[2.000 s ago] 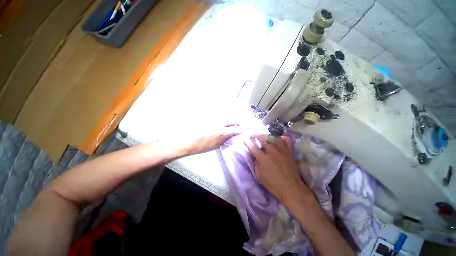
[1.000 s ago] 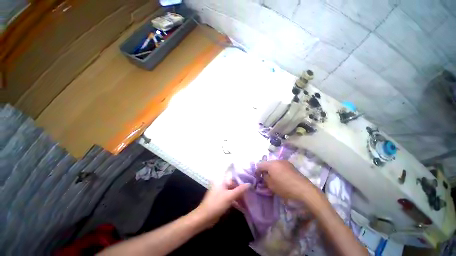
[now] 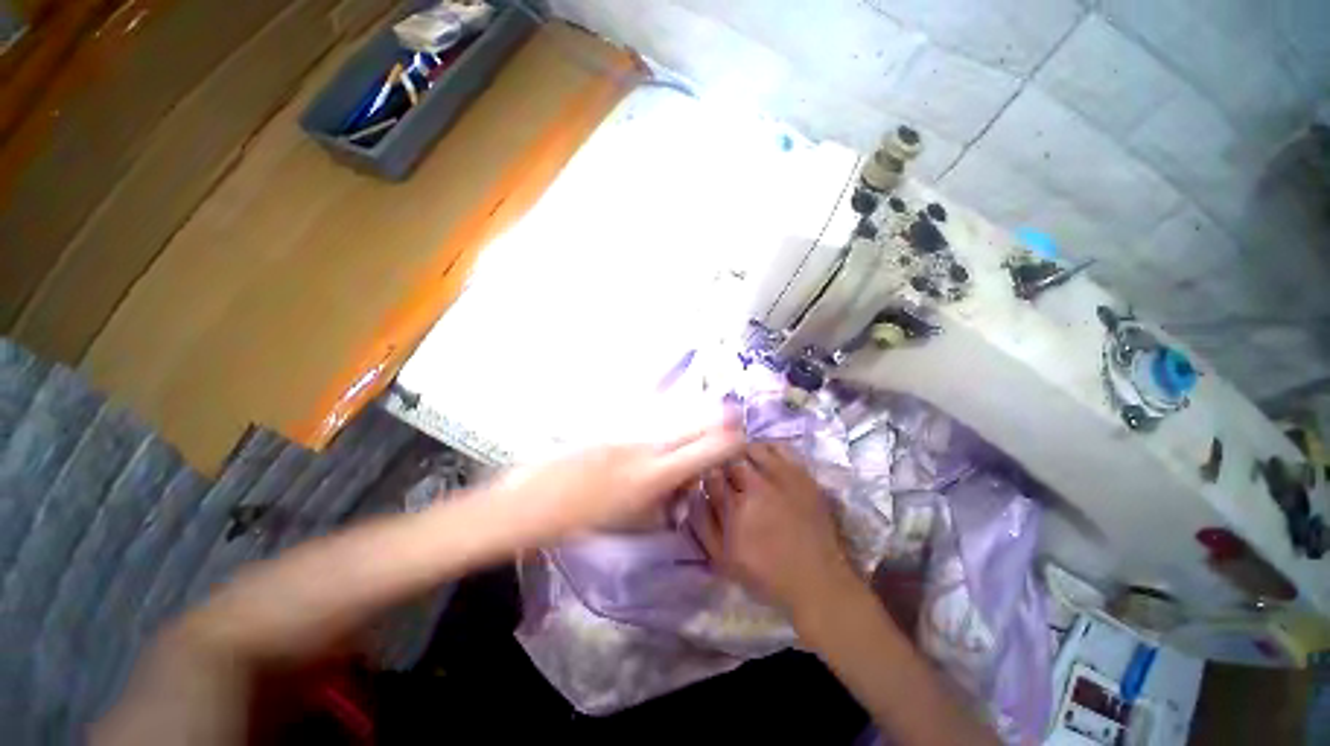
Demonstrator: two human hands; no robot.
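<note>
The lilac garment piece (image 3: 627, 576), plain cloth with floral print, lies bunched under both hands and hangs over the table's front edge. More of it lies along the front of the sewing machine (image 3: 1006, 357). My left hand (image 3: 642, 474) is slightly blurred, its fingers on the cloth just in front of the needle area. My right hand (image 3: 766, 517) holds bunched cloth right beside it, fingers bent. The presser foot area (image 3: 773, 350) is just beyond the hands, with a bit of lilac cloth at it. Glare hides the needle.
A grey tool tray (image 3: 394, 153) with pens sits on the brown cardboard (image 3: 263, 248), edged with orange tape. The white table (image 3: 613, 262) is strongly glared. Blue-handled thread snips (image 3: 1138, 670) lie at the right end. A brick-pattern wall (image 3: 948, 73) stands behind the machine.
The hands worked at the needle, drew back toward the table edge, and are now closer together. More cloth has spread left over the front edge. The camera view has shifted.
</note>
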